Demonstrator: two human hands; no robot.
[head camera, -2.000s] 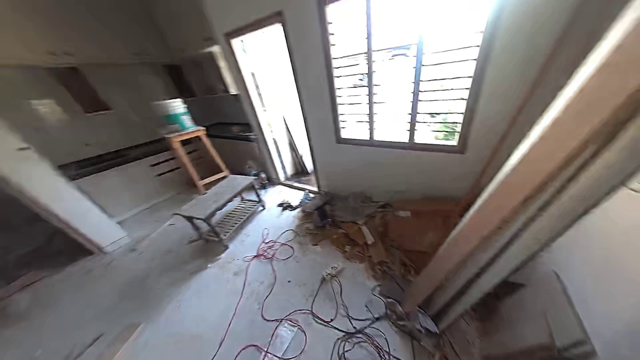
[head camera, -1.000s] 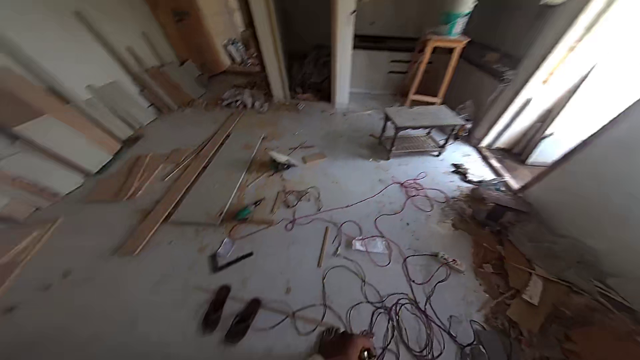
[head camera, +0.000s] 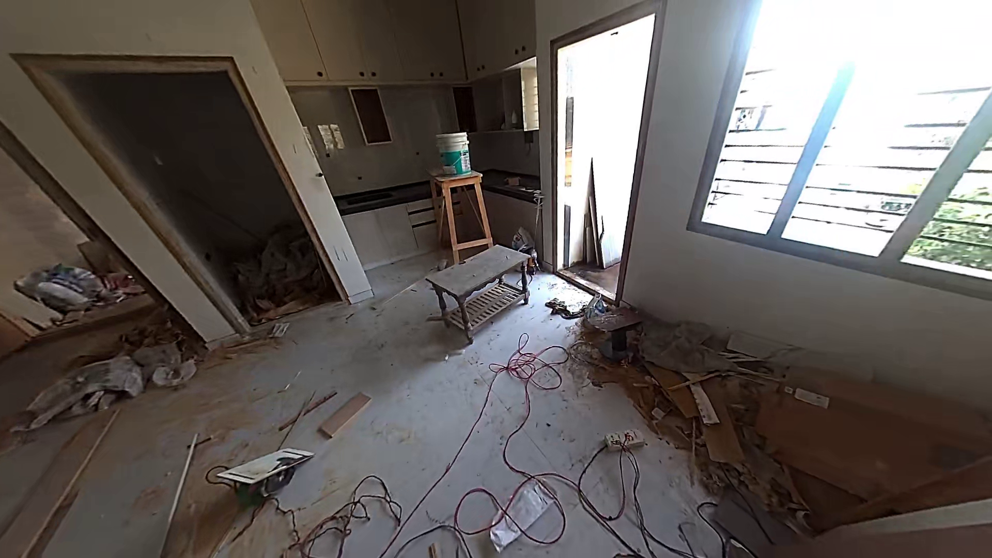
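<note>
Neither my left hand nor my right hand shows in this view. Red and dark cables (head camera: 527, 368) lie looped over the concrete floor, and a white extension socket (head camera: 624, 440) sits among them. A clear plastic bag (head camera: 524, 515) is under the red loops. At the lower left a green power tool with a flat metal base plate (head camera: 267, 466) rests on the floor. A low wooden table with a slatted shelf (head camera: 478, 271) stands mid-room. Behind it, a white and teal bucket (head camera: 453, 154) is on a tall wooden stool (head camera: 457, 182).
Wood scraps and cardboard (head camera: 713, 411) are heaped along the right wall below the window. A short board (head camera: 345, 415) and long strips (head camera: 182, 484) lie on the left floor. Plastic sheeting (head camera: 101, 384) is near the dark doorway. A bright open doorway (head camera: 601, 155) stands beyond the table.
The view has swung right and up since one second ago. The hand at the bottom edge then and the pair of sandals are out of view now.
</note>
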